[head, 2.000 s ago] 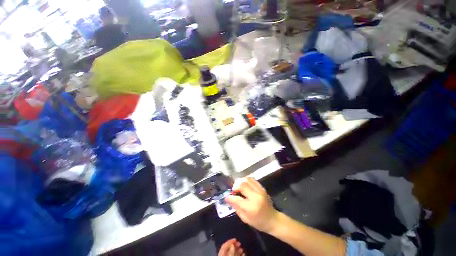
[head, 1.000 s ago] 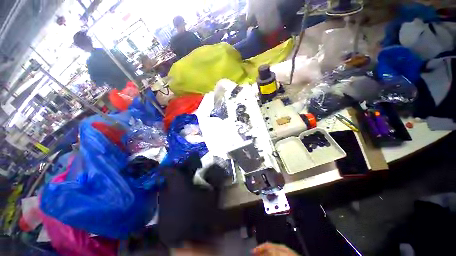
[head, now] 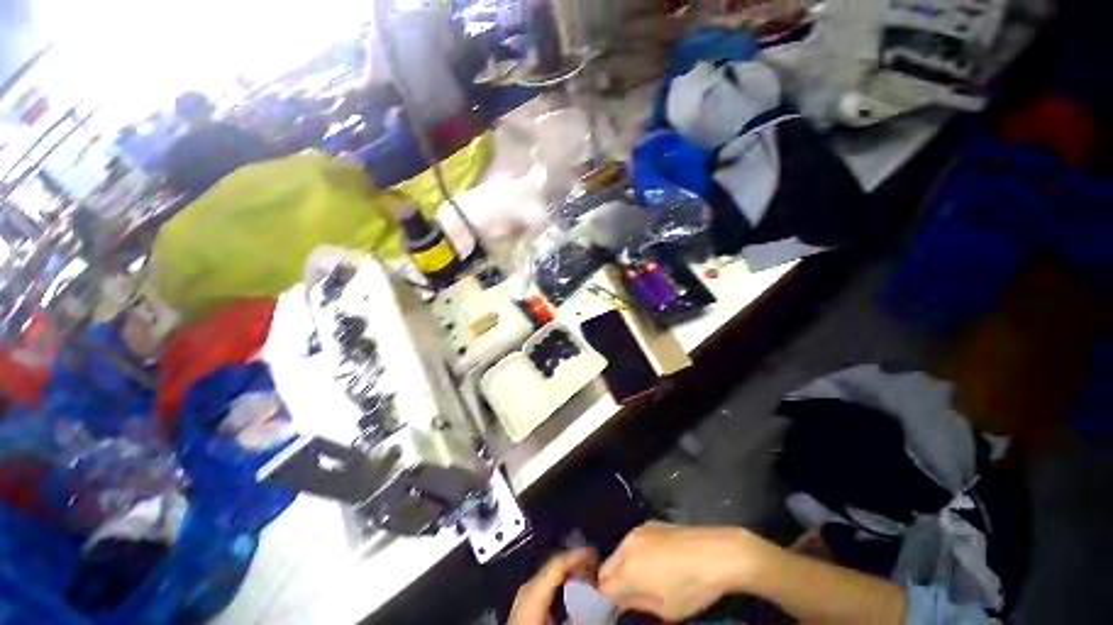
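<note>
The sewing machine (head: 409, 403) has a long white head with a dark front cover. Its small metal plate (head: 498, 525) with holes juts over the table's front edge. My right hand (head: 671, 569) and my left hand (head: 547, 591) meet at the bottom of the view, just below the plate. A small light grey piece of cloth (head: 588, 603) shows between them. Both hands appear to hold it with their fingertips. The rest of the cloth is dark or cut off by the bottom edge, and my left hand is partly cut off.
Right of the machine are a white tray (head: 537, 388) with small black parts, a smartphone (head: 619, 357) and a purple item (head: 652, 288). A black and light grey garment bundle (head: 897, 470) lies at lower right. Blue plastic bags (head: 214, 452) are at left, near yellow-green cloth (head: 275, 226).
A second ago a blurred dark garment was raised left of the plate. Now it is gone from there, and both hands are together below the plate. The view has turned right.
</note>
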